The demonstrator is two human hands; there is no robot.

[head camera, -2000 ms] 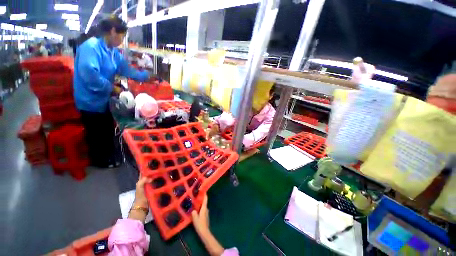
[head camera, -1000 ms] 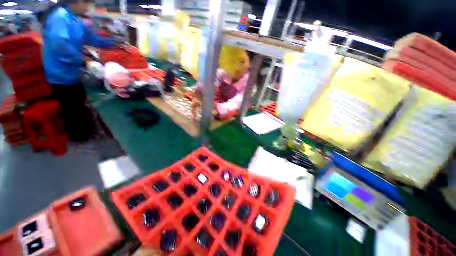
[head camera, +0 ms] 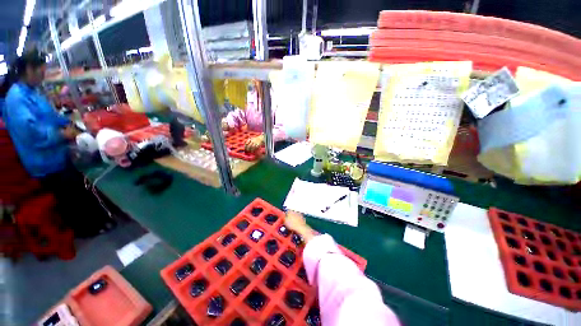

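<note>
A red-orange compartment tray (head camera: 224,252) lies on the green bench mat in front of me, with small dark watch units in its pockets. One unit (head camera: 257,235) shows a bright white face. My right hand (head camera: 297,224) is over the tray's back right part, next to a unit (head camera: 284,230). Its fingers are small and blurred, so I cannot tell whether they hold anything. My pink sleeve covers the tray's right side. My left hand is not in view.
An open notebook (head camera: 318,198) with a pen (head camera: 334,202) lies behind the tray. Right of it stand a test instrument (head camera: 408,198), a white sheet (head camera: 468,255) and another filled tray (head camera: 541,255). A shallow side tray (head camera: 118,305) is lower left. A metal post (head camera: 210,102) and a person in blue (head camera: 32,121) are left.
The held tray has been lowered from its tilted position onto the bench. My left hand has left the picture, and my right hand is now over the tray. The view has turned right.
</note>
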